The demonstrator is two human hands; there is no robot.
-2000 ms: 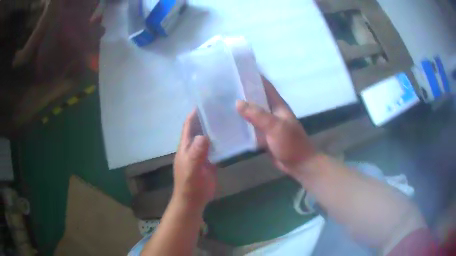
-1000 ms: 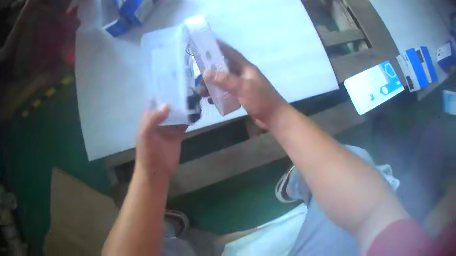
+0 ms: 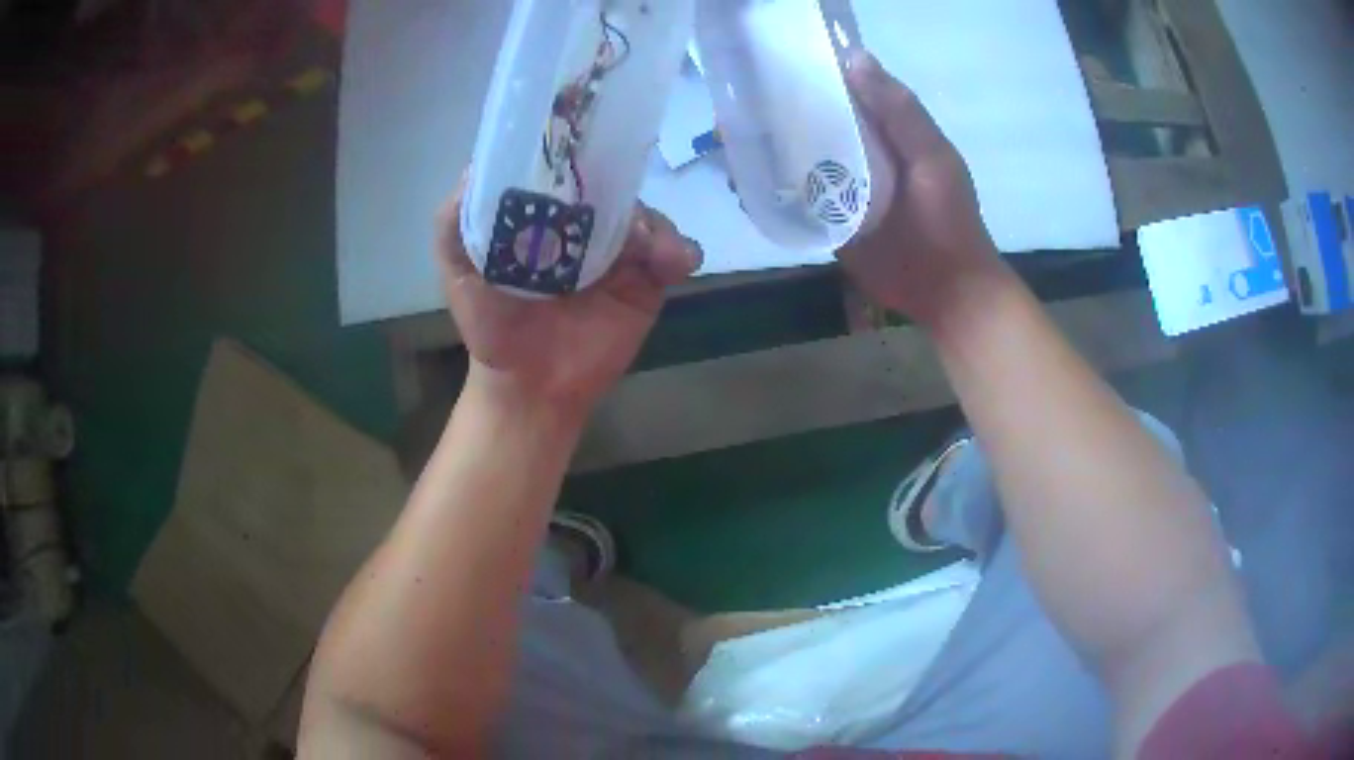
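Note:
My left hand [image 3: 557, 319] holds one long white housing shell [image 3: 627, 134] by its near end, open side up. A square dark cooling fan [image 3: 539, 241] sits in that end, with thin reddish and dark internal wires [image 3: 567, 126] beyond it. My right hand [image 3: 928, 201] holds the other white shell [image 3: 772, 126] by its right side, open side showing. A round slotted fan grille [image 3: 833, 193] is in its near end. The shells are apart at the near ends; their far ends are cut off by the top edge.
A white board [image 3: 1010, 134] lies on a low wooden pallet table [image 3: 743, 389]. Blue-and-white retail boxes [image 3: 1215, 270] are at the right. Brown cardboard [image 3: 267, 520] lies on the green floor at the left. A white bag [image 3: 817, 668] lies between my feet.
The white appliance has gone from closed to partly parted to two separate shells, one in each hand. The fan, wires and grille now show. The view has shifted too.

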